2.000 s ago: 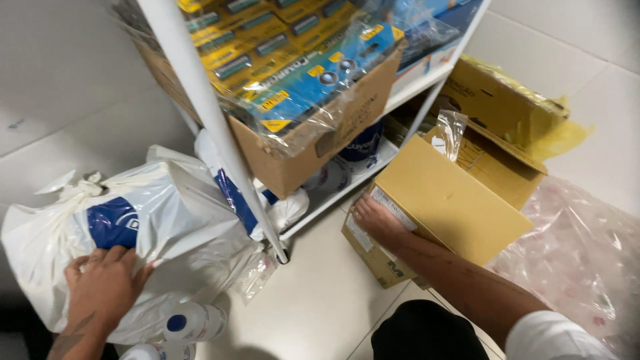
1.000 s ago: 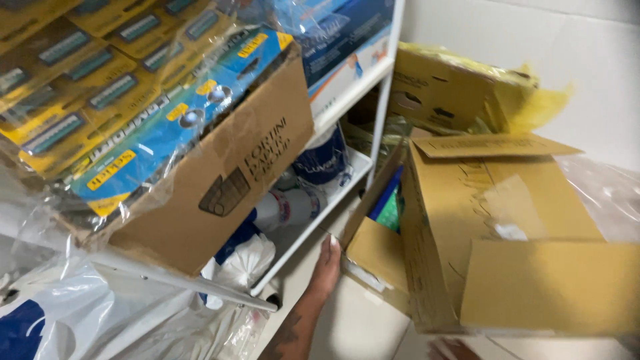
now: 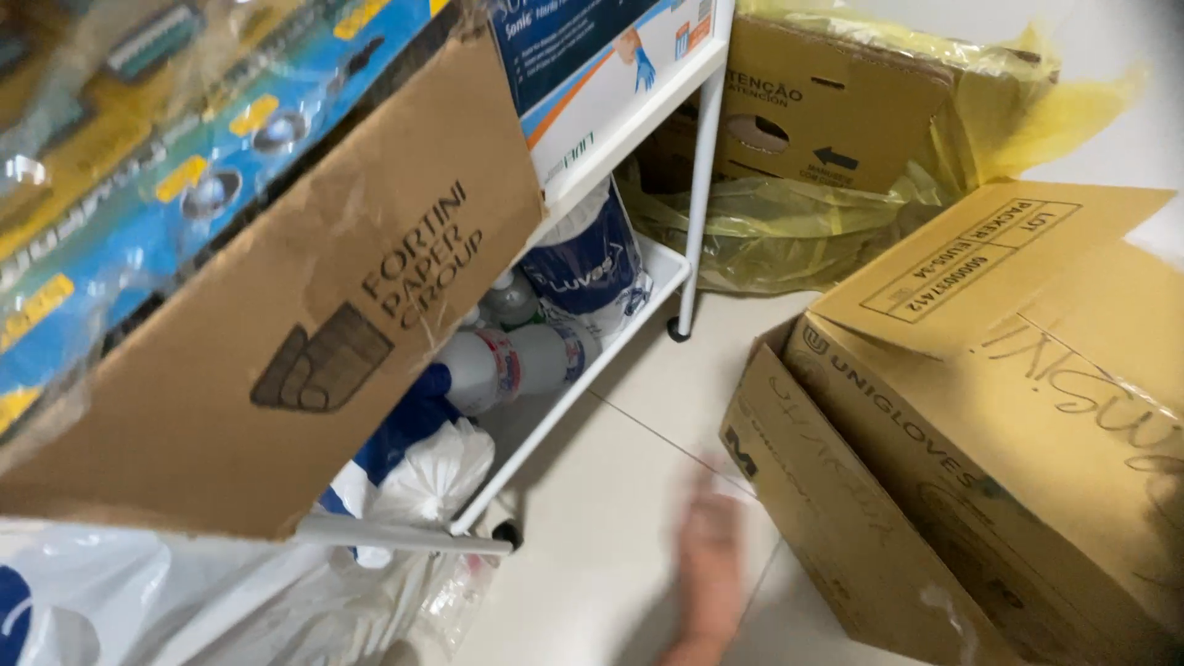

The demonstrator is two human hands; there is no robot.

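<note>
My left hand (image 3: 712,546), blurred by motion, is over the pale floor just left of a narrow cardboard box (image 3: 832,518). Its fingers point toward that box's near side; whether they touch it or are curled cannot be told. A larger cardboard glove carton (image 3: 925,435) stands right against the narrow box, with a top flap (image 3: 980,259) folded outward and handwriting on its surface. My right hand is not in view.
A white metal shelf rack (image 3: 694,203) holds a cardboard box (image 3: 407,268) of film-wrapped packs. Its lower shelf carries plastic bottles (image 3: 527,361) and a blue-and-white bag (image 3: 587,259). White plastic bags (image 3: 213,592) lie lower left. Another carton (image 3: 832,111) sits in yellow plastic behind.
My left hand has left the white bag at the left and is now beside the cartons. My right hand, on a carton two seconds ago, has gone out of view. The view has moved closer.
</note>
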